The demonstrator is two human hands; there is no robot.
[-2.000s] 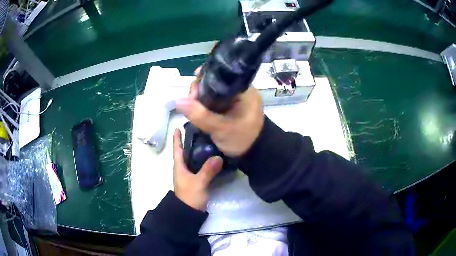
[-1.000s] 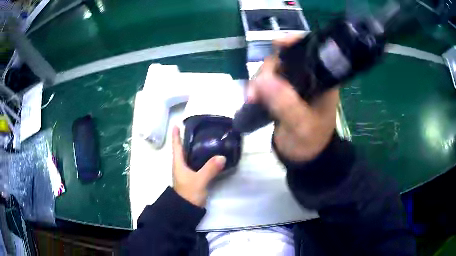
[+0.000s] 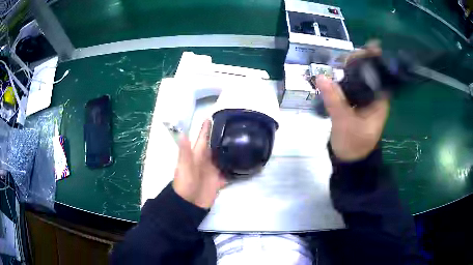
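The dome camera lies on the white work mat [image 3: 290, 207], its glossy black camera head [image 3: 244, 142] towards me and its white bracketed body [image 3: 249, 96] pointing away. My left hand [image 3: 194, 168] is at the left side of the black head, fingers spread, thumb or finger beside the bracket; whether it grips the head is unclear. My right hand [image 3: 358, 121] is raised at the right, blurred, closed around the black electric screwdriver [image 3: 365, 80], near the front of the screw feeder [image 3: 319, 44]. The screwdriver's tip is blurred.
A smartphone [image 3: 98, 132] lies on the green bench left of the mat. Further left are a clear screw bag [image 3: 31, 155], a purple-red printed piece [image 3: 61, 158], a white slab [image 3: 41, 85] and tangled white cables [image 3: 13, 83]. A pale strip [image 3: 176, 42] crosses the bench behind.
My right hand has moved the screwdriver from over the black head to the right, beside the feeder. My left hand's fingers have spread. The whole view has shifted slightly.
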